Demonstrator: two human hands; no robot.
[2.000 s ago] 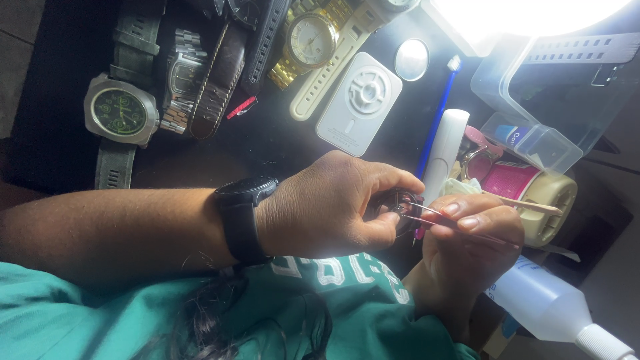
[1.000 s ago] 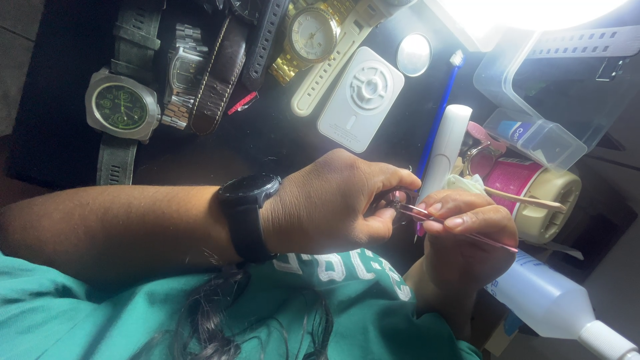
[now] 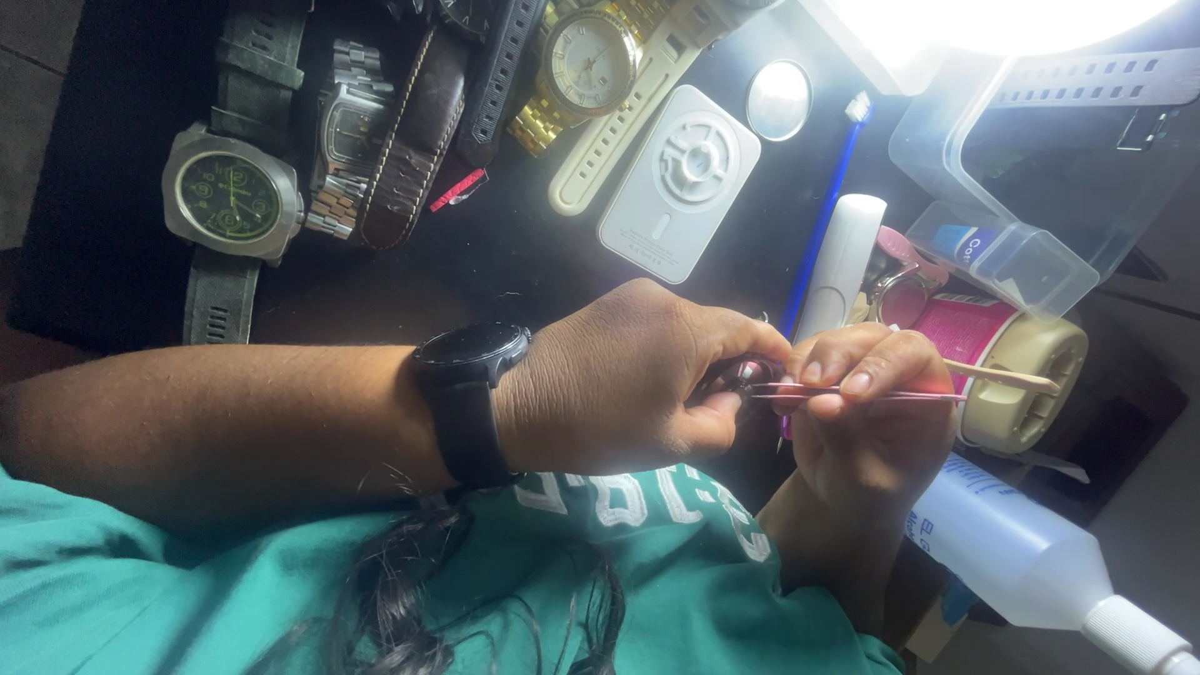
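My left hand (image 3: 628,375), with a black watch (image 3: 473,356) on its wrist, pinches a small dark round piece (image 3: 741,375) between thumb and fingers. Much of that piece is hidden by the fingers, so its kind cannot be told. My right hand (image 3: 867,412) grips pink metal tweezers (image 3: 881,396), their tips at the piece and their arms close together. The hands almost touch. Just beyond them lie a blue-handled brush (image 3: 830,202) and a white rounded stick-like case (image 3: 844,258). A pink-tipped tool (image 3: 785,429) shows partly below the fingers.
Several wristwatches, among them a steel-cased one (image 3: 234,192) and a gold one (image 3: 589,63), lie at the upper left. A white magnetic pad (image 3: 680,183) and round disc (image 3: 779,100) lie centrally. At right are a clear plastic box (image 3: 1022,169), pink-and-cream jar (image 3: 1027,384) and alcohol bottle (image 3: 1012,544).
The tweezers' arms were spread around two seconds ago and are now close together. Their rear end has turned upward in the view. Both hands keep their holds.
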